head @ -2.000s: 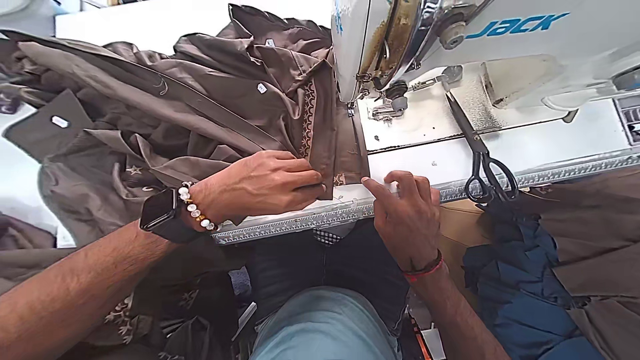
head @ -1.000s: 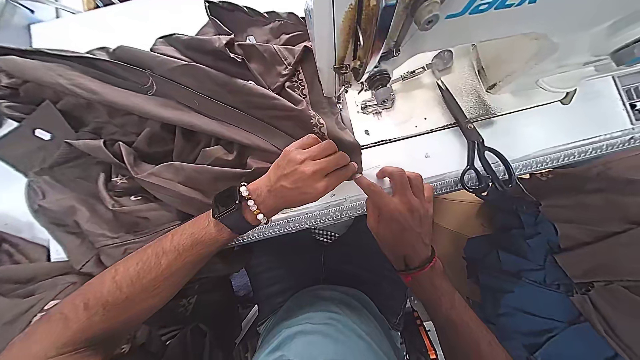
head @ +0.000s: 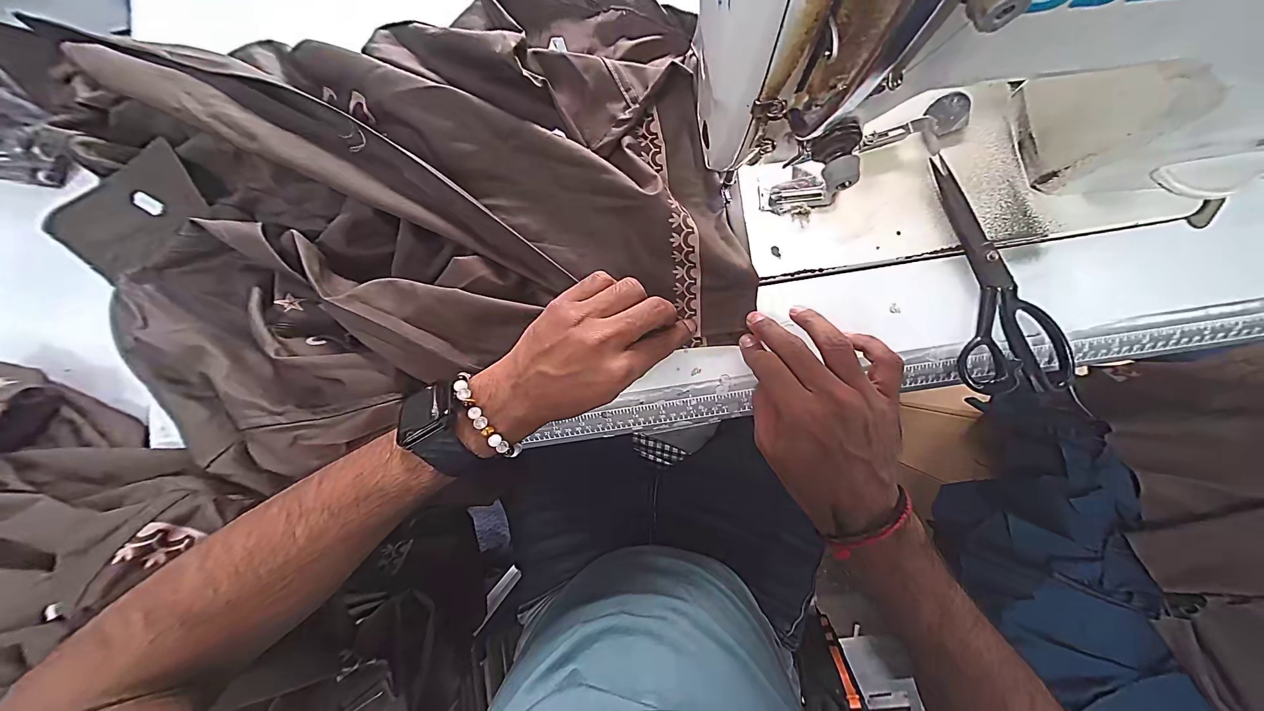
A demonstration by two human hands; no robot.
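Brown fabric (head: 474, 188) with a patterned embroidered strip (head: 683, 257) lies bunched on the table, its right edge beside the sewing machine's needle plate. My left hand (head: 592, 346) pinches the fabric's lower edge at the end of the strip, thumb and fingers together. At the fabric's lower right corner, the fingertips of my right hand (head: 829, 405) rest with the fingers slightly spread; no grip shows. The presser foot (head: 798, 193) of the sewing machine (head: 889, 118) stands up and to the right of the corner, with no fabric beneath it.
Black-handled scissors (head: 995, 281) lie right of my right hand, handles over the table's front edge. A ruler (head: 1136, 341) runs along that edge. Dark blue fabric (head: 1047, 553) and more brown fabric (head: 1195, 464) sit at the lower right. Brown cloth (head: 59, 513) also lies at the lower left.
The fabric's edge, gathered between both hands a second ago, now lies flatter, with the patterned strip showing down to the edge. My right fingers have spread from their curled pose.
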